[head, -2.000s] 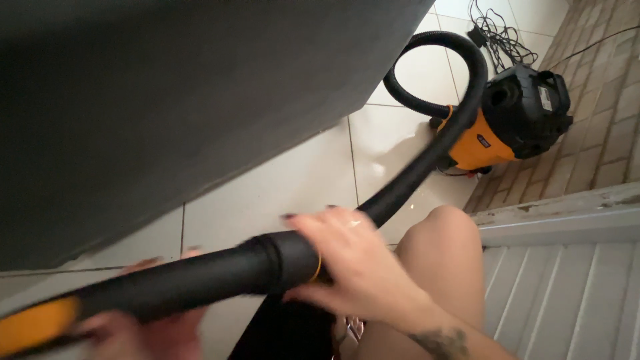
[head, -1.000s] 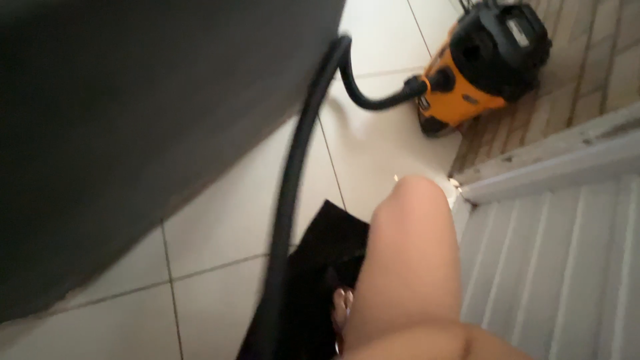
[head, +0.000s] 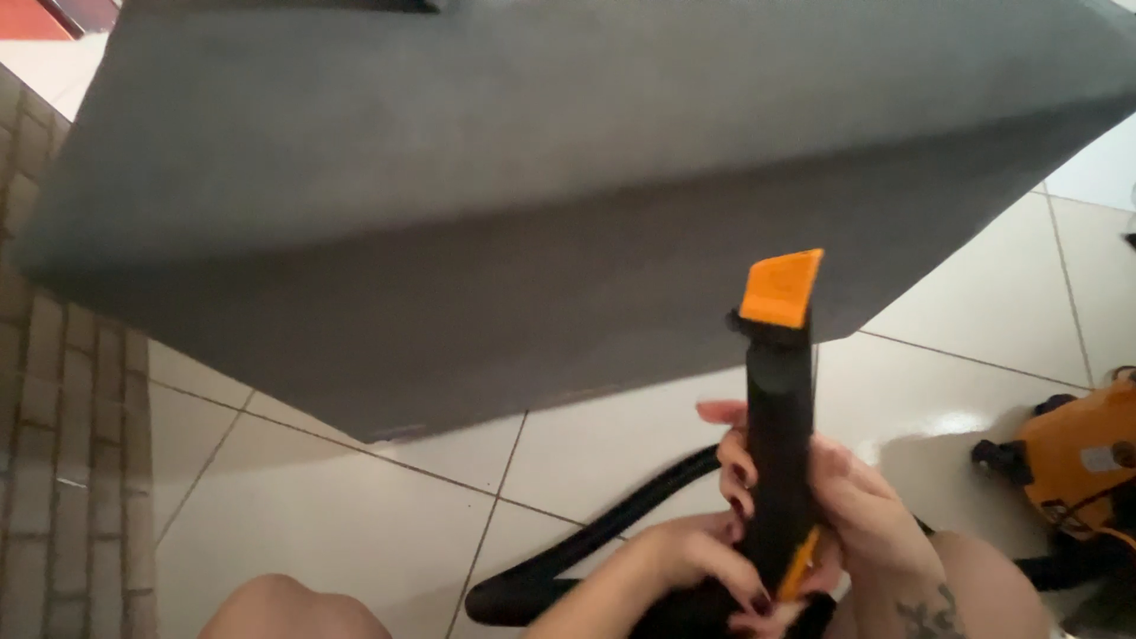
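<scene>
A black vacuum tube with an orange angled nozzle stands nearly upright in front of the grey upholstered piece. My left hand grips the tube's lower part from the left. My right hand, with a tattooed forearm, holds the tube from the right, above an orange part. The black hose bends across the floor behind my left arm. At the right edge lies part of the orange and black vacuum cleaner.
A large grey upholstered piece, perhaps a sofa, spans the upper view. Around it are light floor tiles and, at left, a brick-patterned surface. My bare knees are at the bottom.
The view has swung widely. The nozzle now points up toward the grey piece; two seconds ago the tube lay across the lower left. Both hands are on the tube now.
</scene>
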